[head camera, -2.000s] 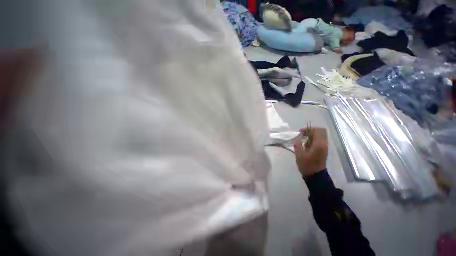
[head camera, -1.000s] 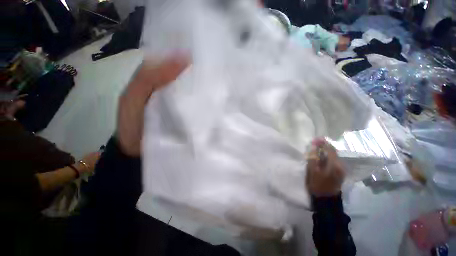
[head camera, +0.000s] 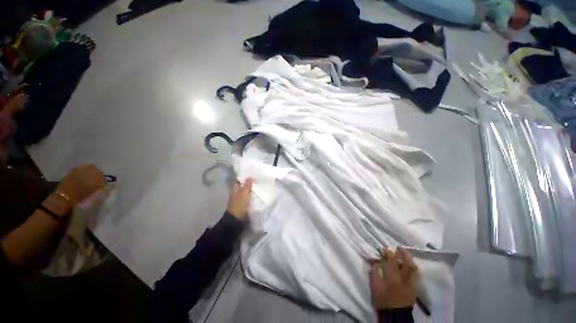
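Note:
The nearest white shirt [head camera: 316, 233] lies spread on the pale table, its collar end at the left with a black hanger hook [head camera: 219, 142]. A second white shirt [head camera: 335, 107] lies just beyond, with another black hook [head camera: 226, 93]. My left hand [head camera: 240, 199] is at the near shirt's collar edge, the cloth between its fingers. My right hand [head camera: 395, 277] is on the shirt's lower part at the right, fingers bent; a thin dark tool [head camera: 423, 307] sticks out below it. Its fingertips touch the cloth; whether they pinch it is unclear.
Dark and grey garments [head camera: 354, 38] lie beyond the shirts. Shiny clear bags [head camera: 524, 202] are stacked at the right, with loose white strips [head camera: 489, 79] behind. Another person's hand [head camera: 82, 183] holds a small dark item at the left table edge. Part of a baby shows at top right.
The white shirt that was held up, blurred, in front of me now lies flat on the table. My left hand has come down to its collar, and my right hand has moved lower.

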